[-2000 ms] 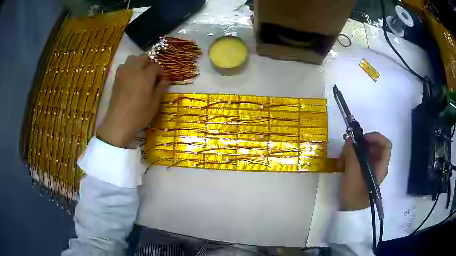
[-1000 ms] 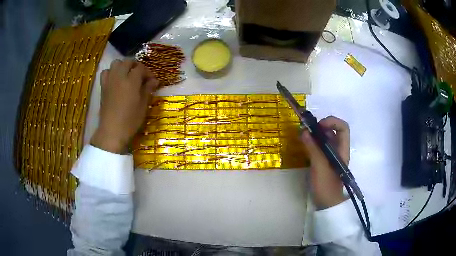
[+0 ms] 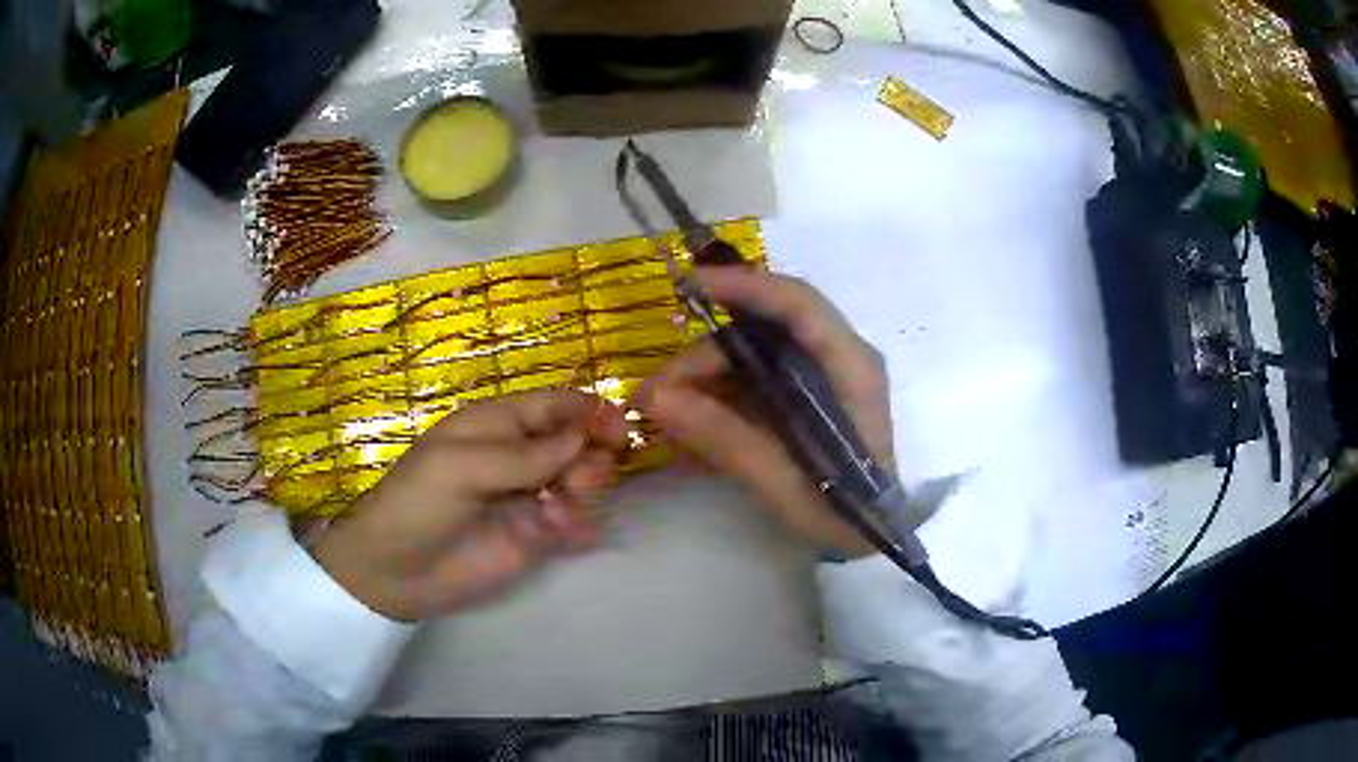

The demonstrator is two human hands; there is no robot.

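Observation:
My left hand (image 3: 469, 484) is pinched over the lower part of the gold wired panel (image 3: 358, 350). A thin reddish lead wire (image 3: 600, 405), blurred and partly hidden, shows at its fingertips. My right hand (image 3: 789, 402) holds the dark soldering iron (image 3: 812, 424), its tip pointing up and away beyond the panel's far edge. The right fingertips are close to the left ones; whether they touch the wire is unclear. The panel is tilted, its wire ends hanging out at the left. A pile of red-brown leads (image 3: 320, 209) lies beyond it.
A round tin with yellow contents (image 3: 459, 154) and a brown box (image 3: 648, 75) stand beyond the panel. Stacked wired panels (image 3: 75, 372) lie at left, a flat black object (image 3: 276, 97) at upper left. A small gold piece (image 3: 915, 109) lies on white paper; the black feeder unit (image 3: 1169, 320) is at right.
My left hand has left the wire pile and moved right over the panel. My right hand with the iron has moved left to meet it. The view has shifted right, and the panel now appears tilted.

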